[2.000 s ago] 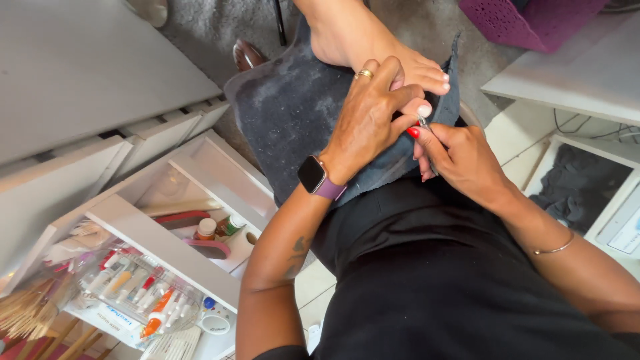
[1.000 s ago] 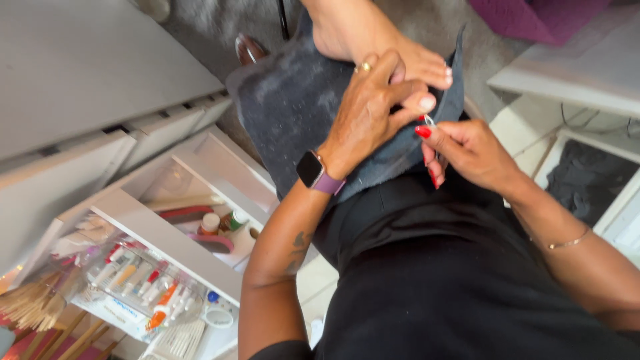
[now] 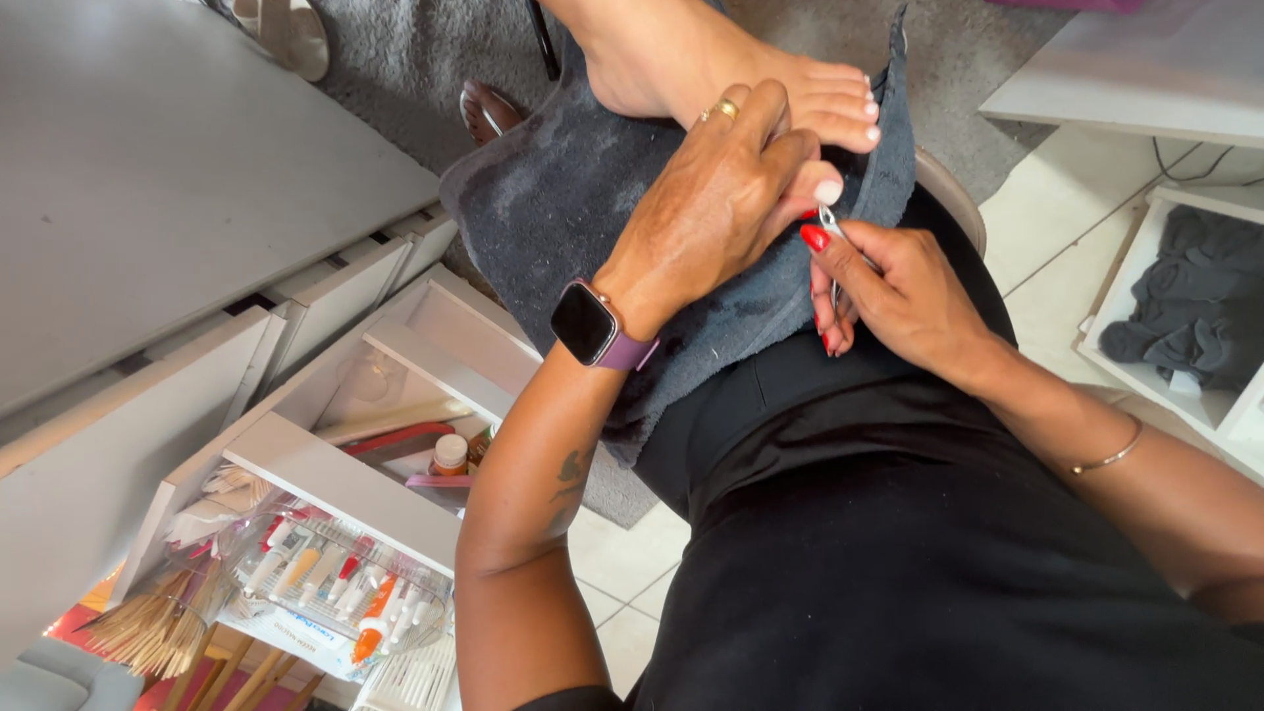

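Another person's bare foot rests on a dark grey towel over my lap. My left hand, with a gold ring and a watch at the wrist, grips the foot's big toe between thumb and fingers. In my right hand are small metal nippers, their handles partly hidden by my fingers and palm. The tip of the nippers is at the edge of the big toe's white-painted nail; whether the jaws are parted is too small to tell.
An open drawer at the left holds a nail file, a small bottle, a clear basket of tubes and wooden sticks. A grey cabinet top is above it. At the right, an open drawer contains dark cloths.
My right hand has shifted slightly, and its fingers show differently around the nippers. My left hand stays on the big toe. The view has moved a little.
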